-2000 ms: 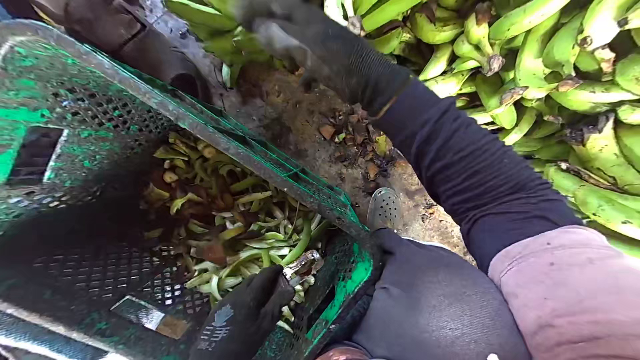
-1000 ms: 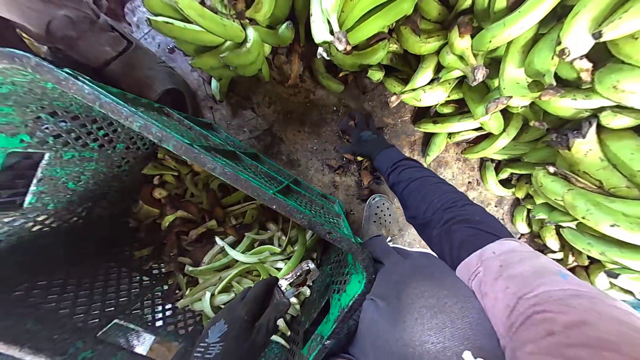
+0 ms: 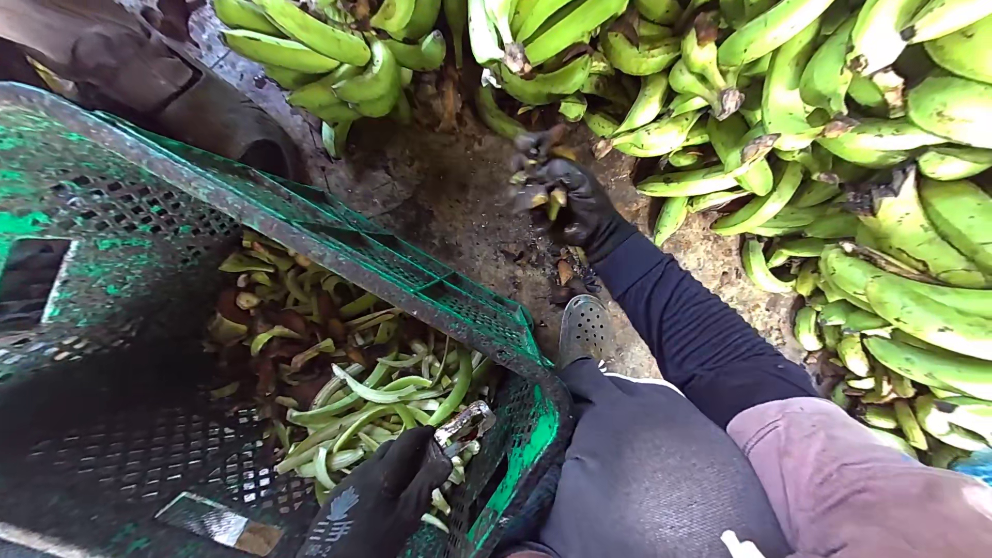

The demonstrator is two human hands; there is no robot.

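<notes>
My left hand (image 3: 387,484), in a black work glove, is closed on a metal tool (image 3: 467,425) whose kind I cannot tell, low inside the green plastic crate (image 3: 434,287). Beside it lie pale green peel strips (image 3: 380,395) and brown scraps (image 3: 298,341). My right hand (image 3: 570,198), gloved in black, is raised over the dirty floor between the crate and the heaped bananas or plantains. Its fingers are curled around plant scraps (image 3: 554,201), blurred by motion.
Green banana or plantain bunches (image 3: 914,310) are heaped along the right and top. A separate bunch (image 3: 349,62) lies at top left, near another person's boot (image 3: 232,116). My perforated shoe (image 3: 587,329) stands beside the crate, with brown debris (image 3: 566,271) on the floor.
My right hand was over the bunch at the top, then came down to the floor debris, and now holds scraps higher up. My left hand stays in the crate with the metal tool.
</notes>
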